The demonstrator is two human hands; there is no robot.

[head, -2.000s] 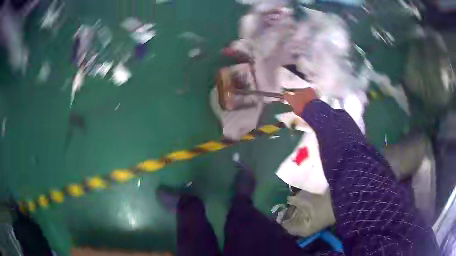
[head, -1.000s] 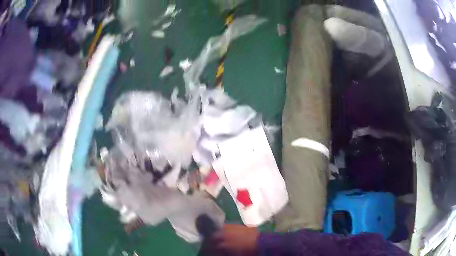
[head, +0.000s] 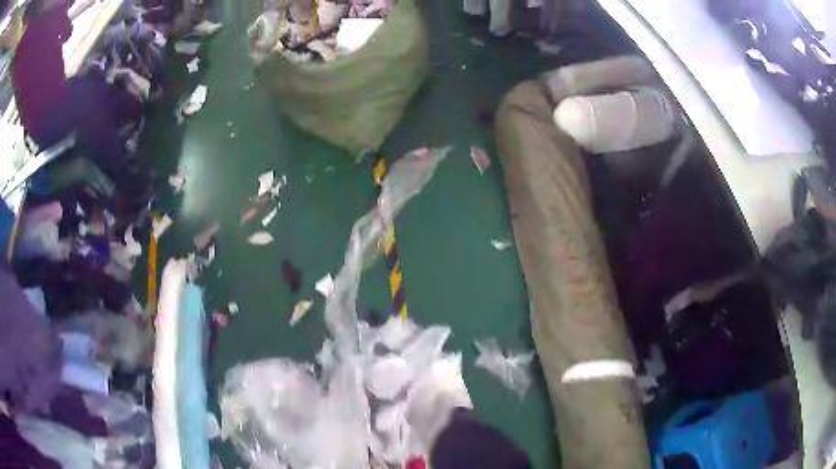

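Note:
Neither of my hands can be made out. A dark rounded shape [head: 478, 445] shows at the bottom edge, cut off; I cannot tell what it is. In front of it lies a heap of crumpled clear plastic film [head: 280, 408] with pale waste pieces [head: 390, 376] beside it. A long twisted strip of film [head: 353, 261] runs from the heap up the green floor, across the striped tape. A small red bit [head: 417, 463] shows at the bottom edge. A large pale-green woven sack [head: 353, 92], open and full of scraps, stands at the top.
A long khaki wrapped roll [head: 573, 275] lies on the right, beside a blue stool [head: 720, 435] and a white-topped table [head: 733, 101]. White [head: 169, 366] and light-blue [head: 192, 376] rolls lie left, by heaped purple and pale fabric [head: 87, 229]. Small scraps [head: 261, 238] dot the floor.
The view has tilted up and forward, bringing the woven sack into sight. The hand and purple sleeve seen earlier at the bottom no longer show clearly. The sheet with the red mark is out of view.

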